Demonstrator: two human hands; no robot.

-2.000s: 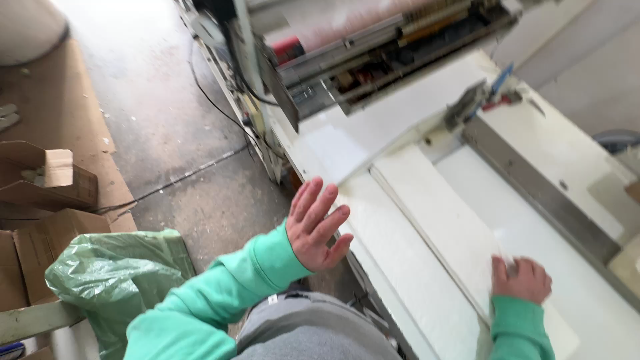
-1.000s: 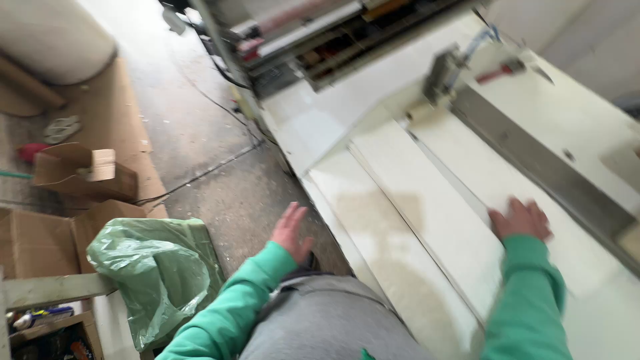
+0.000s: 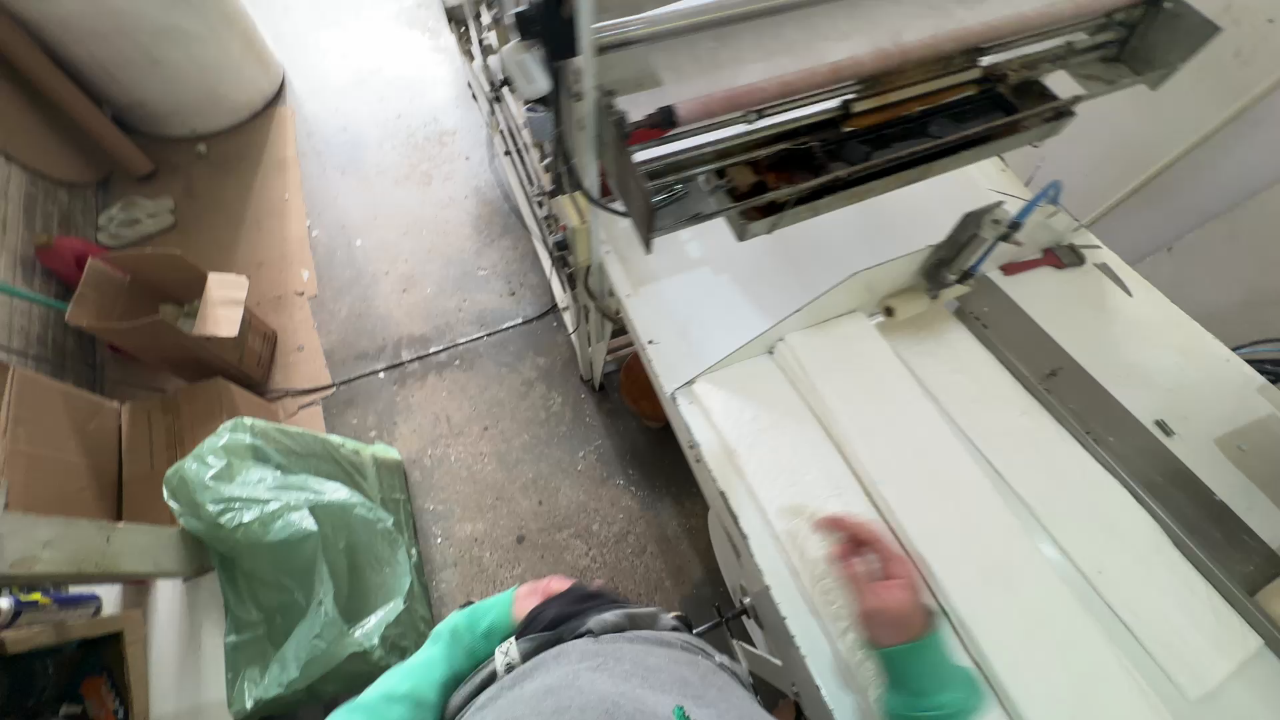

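My right hand (image 3: 880, 585), blurred, is over the leftmost of several long white strips (image 3: 785, 430) on a white machine table (image 3: 680, 300); whether its fingers grip the strip's edge is unclear. Two more white strips lie to its right, the middle one (image 3: 900, 430) and one beside a grey metal bar (image 3: 1120, 450). My left hand (image 3: 545, 592) is at my waist by dark cloth, its fingers mostly hidden. A metal clamp-like part with a blue hose (image 3: 965, 245) stands at the strips' far end, near a red-handled scraper (image 3: 1045, 260).
A machine with a pink roller (image 3: 880, 65) and a tray of parts stands across the table's far side. On the left are a green plastic bag (image 3: 300, 540), open cardboard boxes (image 3: 170, 310) and a large white roll (image 3: 190, 60). A black cable (image 3: 430, 355) crosses the concrete floor.
My right hand has moved left across the strips to the leftmost one. My left hand, raised with fingers spread two seconds ago, has come down to my waist. The leftmost strip now shows a rough, raised edge.
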